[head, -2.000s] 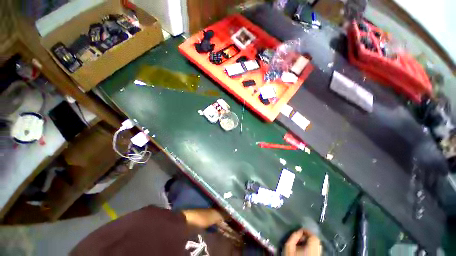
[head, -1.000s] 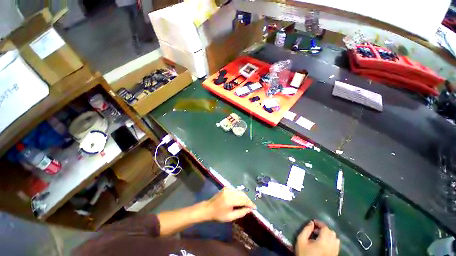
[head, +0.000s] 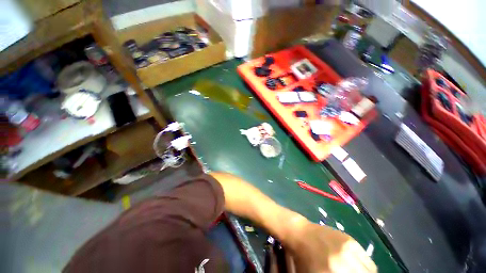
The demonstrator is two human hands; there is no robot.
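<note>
My left hand [head: 338,253] is blurred at the bottom edge, its bare forearm stretched across the green mat [head: 234,154]. The fingers are partly cut off, so I cannot tell whether they hold anything. A small white piece [head: 370,249] shows beside the fingertips. My right hand is out of the picture. A red stick-like tool [head: 320,191] and a pink-red piece [head: 342,193] lie on the mat beyond my hand. A small round clear tub [head: 270,147] stands beside a crumpled white and red item [head: 259,133]. Dark slim shapes [head: 274,256] show under my forearm.
A red tray [head: 288,120] with black and white parts overlaps the dark strip [head: 405,213]. A ridged white block [head: 419,151] lies on the strip, with red trays [head: 453,128] beyond. A cardboard box [head: 181,66] stands behind left. Shelves [head: 58,154] and a white cable [head: 173,144] are left.
My left hand has moved from the mat's near edge rightward over the mat. My right hand has left the picture. The view has shifted, and the white cards are no longer visible.
</note>
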